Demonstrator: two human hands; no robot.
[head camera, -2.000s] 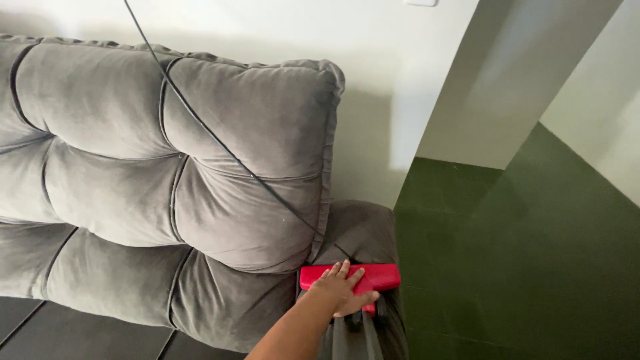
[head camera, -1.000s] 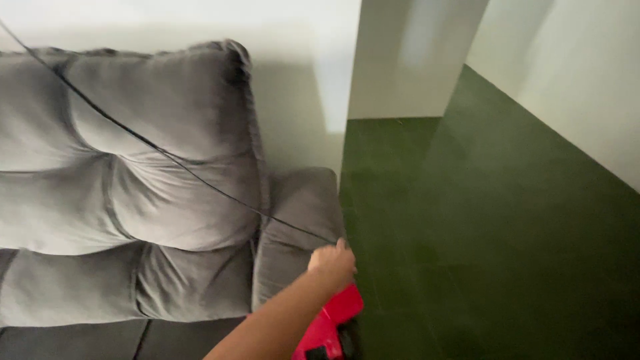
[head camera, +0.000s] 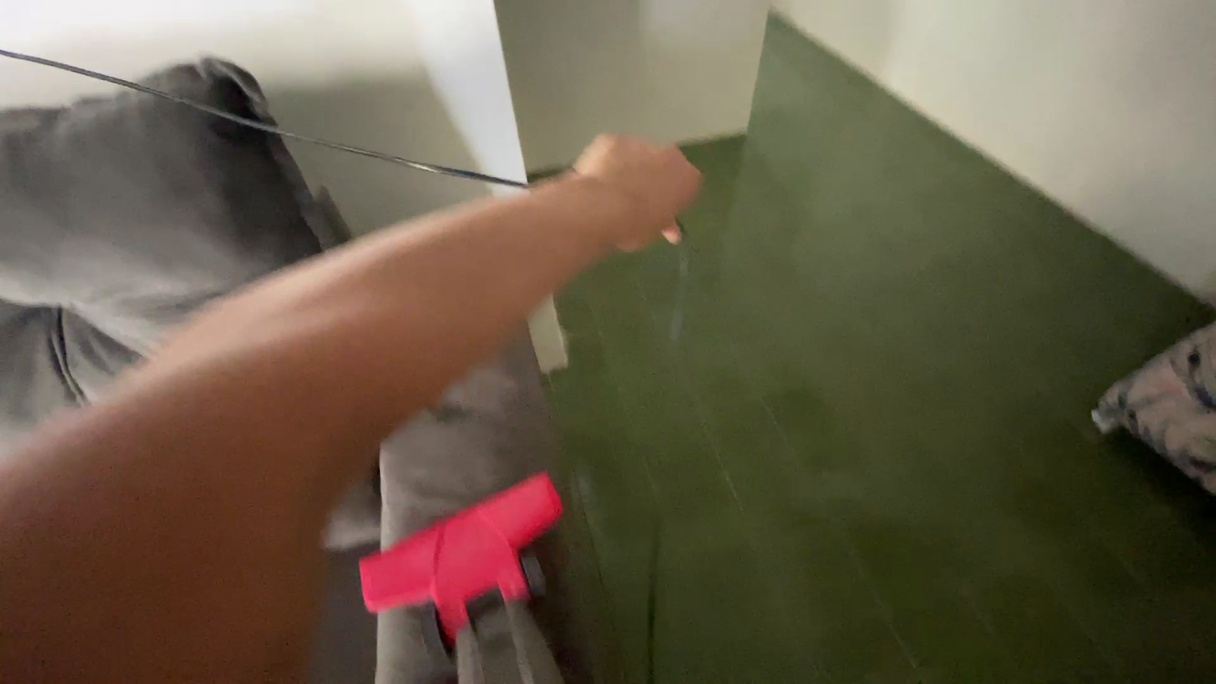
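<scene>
My left hand (head camera: 646, 190) reaches up over the green floor, its fingers closed round a thin dark cord (head camera: 380, 155). The cord runs in from the upper left, and a blurred length hangs below the hand. Lower down, a red nozzle head (head camera: 465, 551), like that of a vacuum cleaner, with a grey tube (head camera: 494, 646), is at the sofa's armrest (head camera: 465, 446); whether it touches the fabric is not clear. My left forearm hides part of the grey tufted sofa (head camera: 123, 190). My right hand is out of view.
A pale wall corner (head camera: 546, 342) juts out beside the sofa. Green floor (head camera: 836, 408) stretches to the right, as far as another pale wall (head camera: 1045, 114). At the right edge is a patterned fabric item (head camera: 1168, 408), perhaps a cushion.
My left hand, on the red head two seconds ago, has left it and moved up and away with the cord. The view has swung right, bringing in the patterned item.
</scene>
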